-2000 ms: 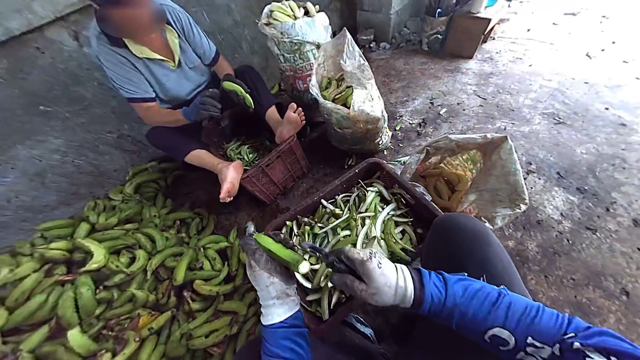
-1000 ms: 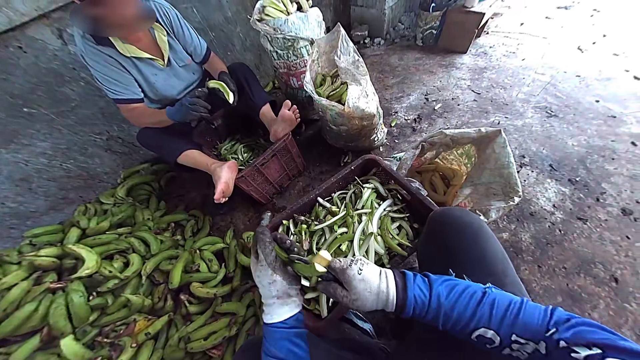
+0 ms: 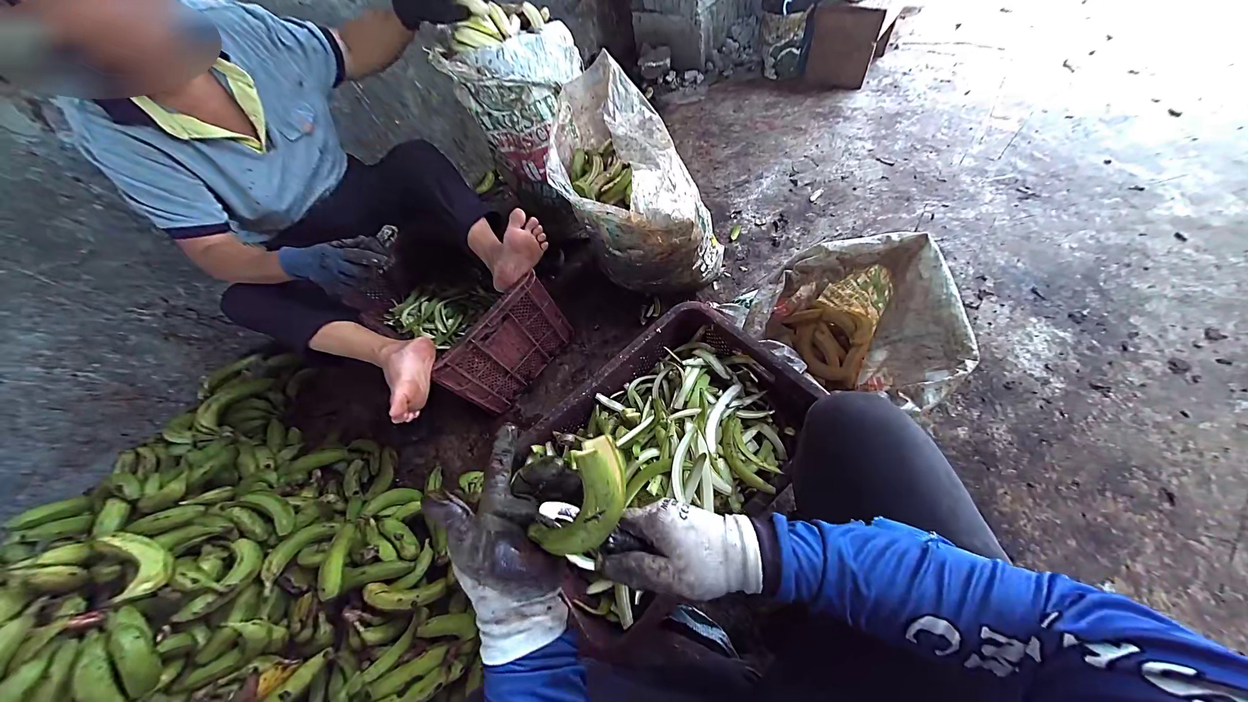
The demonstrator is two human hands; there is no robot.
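Both my hands wear stained white gloves. My left hand point(image 3: 512, 546), its palm dark with grime, supports a curved green plantain point(image 3: 590, 497) from the left. My right hand point(image 3: 678, 551) is closed at the plantain's lower right side; a tool in it is mostly hidden, so I cannot tell its kind. A pale cut piece shows between the hands. Just beyond them, a dark red plastic crate point(image 3: 624, 361) holds green and white peel strips point(image 3: 697, 429). At lower left lies a large heap of unpeeled green plantains point(image 3: 253, 526).
A co-worker point(image 3: 263, 127) sits barefoot at upper left beside a smaller red crate point(image 3: 507, 341) of peels. Sacks of plantains point(image 3: 517, 88) point(image 3: 643, 219) stand behind. An open sack point(image 3: 926, 322) with yellowish peeled plantains is right of my crate. A cardboard box point(image 3: 843, 44) stands at the back.
The plantain between my hands has turned from lying lengthwise to standing with one end up. The co-worker's one gloved hand has moved up to the full sack; the plantain held there earlier no longer shows.
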